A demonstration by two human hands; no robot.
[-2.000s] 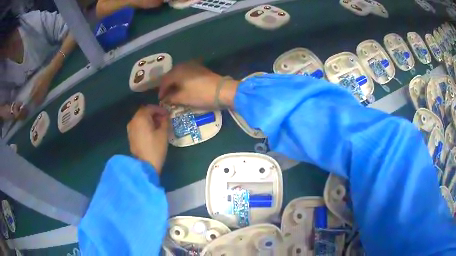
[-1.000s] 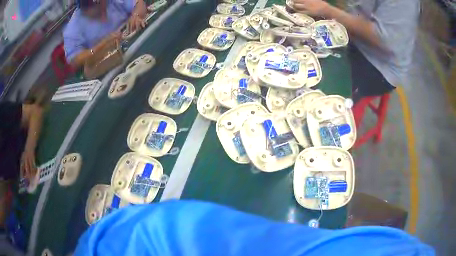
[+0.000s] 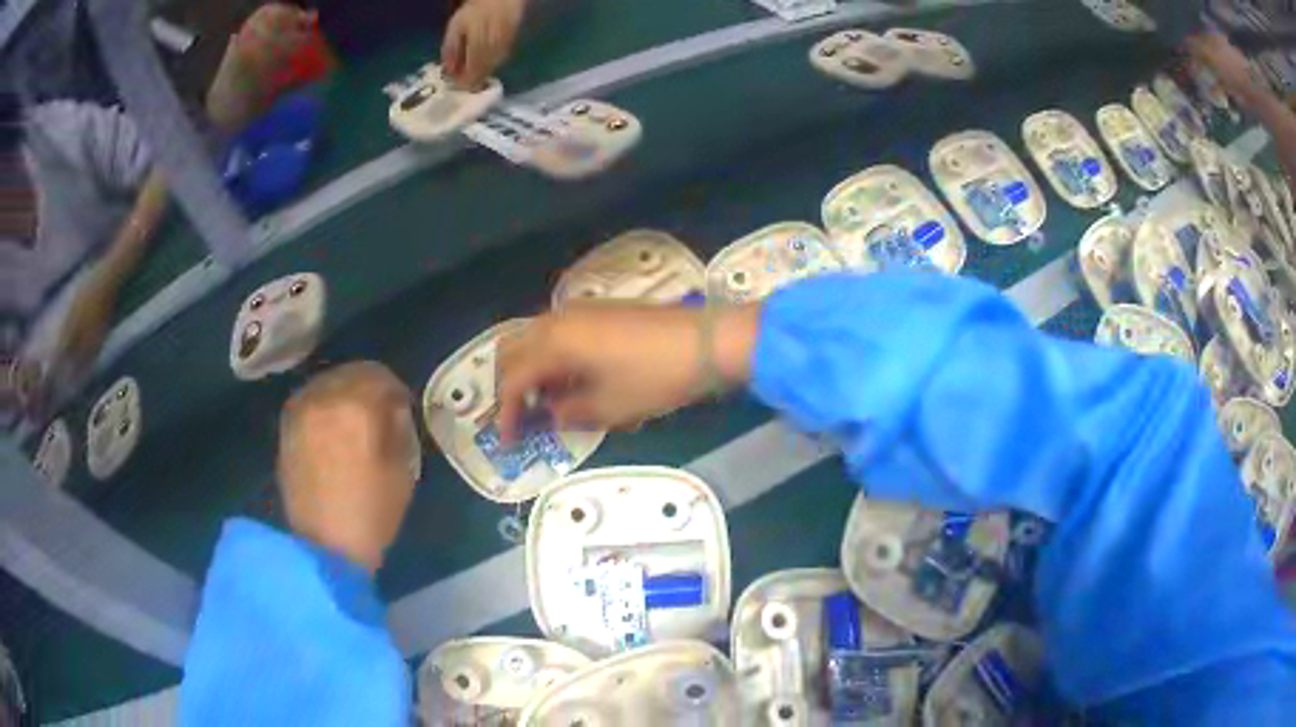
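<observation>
My right hand (image 3: 604, 372) reaches over an open cream shell (image 3: 458, 438) on the green belt. Its bent fingertips are at the light-blue circuit board (image 3: 529, 452) inside; whether they grip anything is hidden. My left hand (image 3: 346, 452) is blurred and curled, just left of that shell. A thin pale edge shows at its right side, and I cannot tell whether it holds anything. Another open shell (image 3: 625, 509) lies nearer me, with a board (image 3: 614, 599) and a dark-blue battery (image 3: 674, 589) inside.
Open shells (image 3: 988, 185) line the belt to the right, and more (image 3: 803, 625) overlap near me. Finished-face covers (image 3: 279, 327) lie on the far side. A pale rail (image 3: 760, 462) crosses the belt. Across the line are a blue bin (image 3: 273, 154) and a person's hand (image 3: 481, 40) on a cover.
The view has swung back from the shells on the right, and both my hands show again. Compared with two seconds ago, they are farther apart and the left hand is lower left.
</observation>
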